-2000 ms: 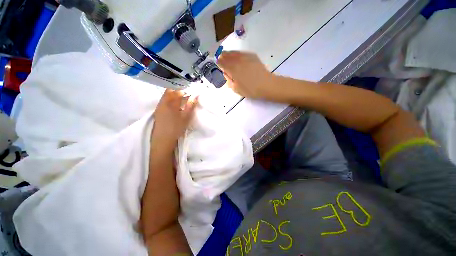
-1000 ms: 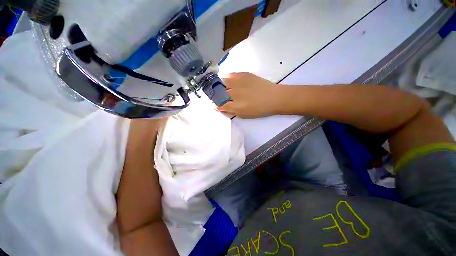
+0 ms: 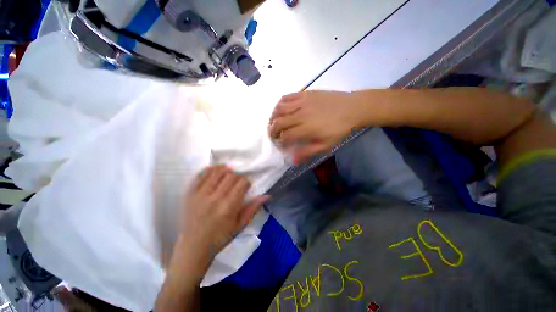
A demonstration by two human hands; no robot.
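Note:
White cloth (image 3: 110, 201), a garment by its look, covers the left side of the machine bed and hangs down at its front; it is overexposed near the needle. My left hand (image 3: 214, 204) lies palm down on the cloth below the machine head, thumb apart from the fingers, slightly blurred. My right hand (image 3: 310, 125) is at the cloth's right edge with curled fingers; its fingertips are on the cloth. Both hands are away from the presser foot area. The grey attachment (image 3: 245, 68) shows under the head. The needle point is lost in glare.
The white machine head (image 3: 110, 24) with a blue stripe and curved chrome guard is at the upper left. The white table (image 3: 359, 52) has a grey ruler-like edge strip (image 3: 427, 76). White pieces (image 3: 539, 52) lie at the far right. Blue cloth (image 3: 268, 253) is below.
Both hands have moved from the needle area towards the table's front edge. The left hand has come out from behind the machine head. The cloth by the needle is spread flatter.

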